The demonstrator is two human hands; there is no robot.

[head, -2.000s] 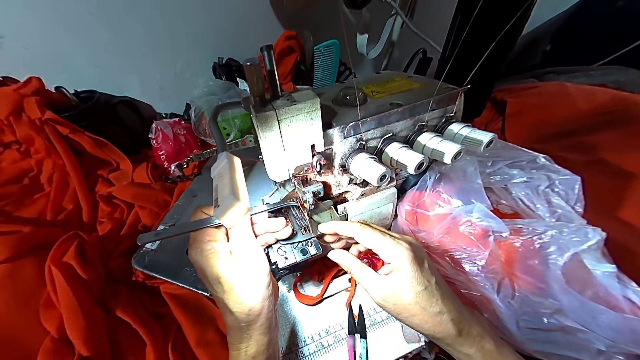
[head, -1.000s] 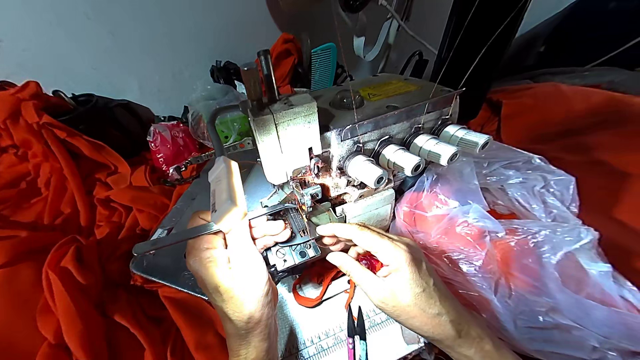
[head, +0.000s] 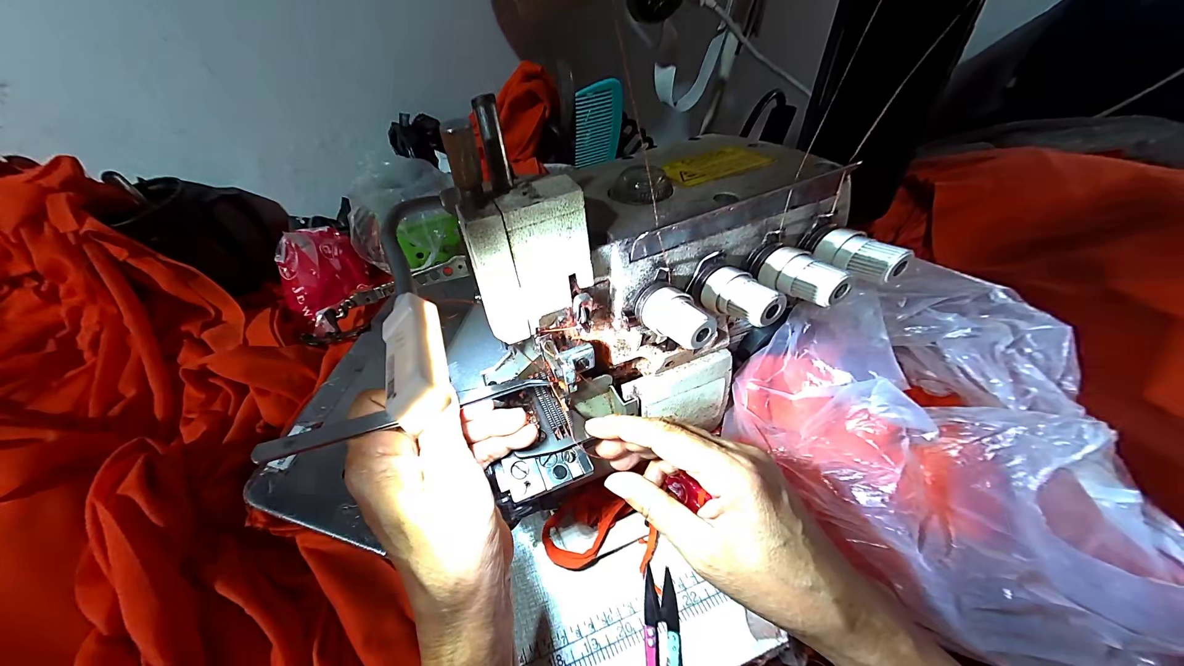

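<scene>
My left hand [head: 435,509] is at the front of a white overlock sewing machine [head: 527,259], beside a cream block on a bent grey bar. A slim metal tool [head: 324,437], apparently tweezers, passes through its grip, and its fingertips lie by the feed dogs [head: 552,412]. Fingers of my right hand [head: 731,499] are bent together at the right edge of the needle plate. A thin dark line reaches their tips; whether they pinch it is unclear. Below lie a red fabric strip [head: 575,555] and small thread snips [head: 660,610], blades upward.
Red cloth [head: 185,407] is heaped at the left. A clear plastic bag [head: 925,462] with red contents lies right of the machine. Several tension knobs [head: 680,316] stick out from its front. Behind it stands a teal comb [head: 598,120]. A measuring scale [head: 601,629] runs along the front.
</scene>
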